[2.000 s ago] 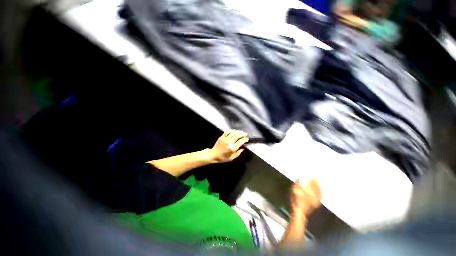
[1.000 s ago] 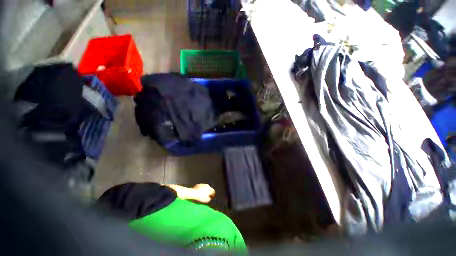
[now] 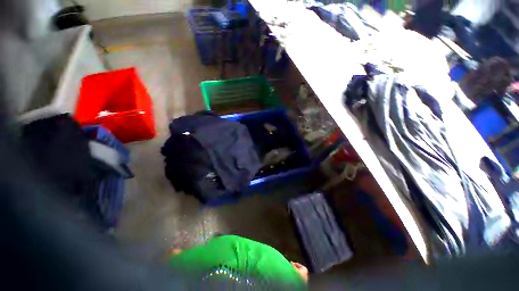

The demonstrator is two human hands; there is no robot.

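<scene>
Dark navy and grey garments [image 3: 213, 153] are heaped over the left side of a blue crate [image 3: 279, 181] on the floor; more dark pieces lie inside it. Grey and navy garments [image 3: 415, 136] lie spread along the white-topped table [image 3: 347, 122] at the right. A small patch of skin, seemingly my right hand [image 3: 300, 271], shows beside my green top at the bottom edge, mostly hidden. A faint skin-coloured blur, seemingly my left hand [image 3: 177, 251], shows at the top's left side. Neither hand's fingers can be made out.
A green crate [image 3: 239, 95] stands behind the blue one. A red crate [image 3: 116, 106] and a pale tub [image 3: 60, 74] stand at the left, near a blue crate with dark garments [image 3: 111, 193]. A dark-seated stool [image 3: 320, 230] stands beside the table. Another blue crate [image 3: 210, 40] is farther back.
My view has swung from the table to the floor crates. Both hands were at the table edge; later one bare hand showed near the stool. Now only small skin patches show.
</scene>
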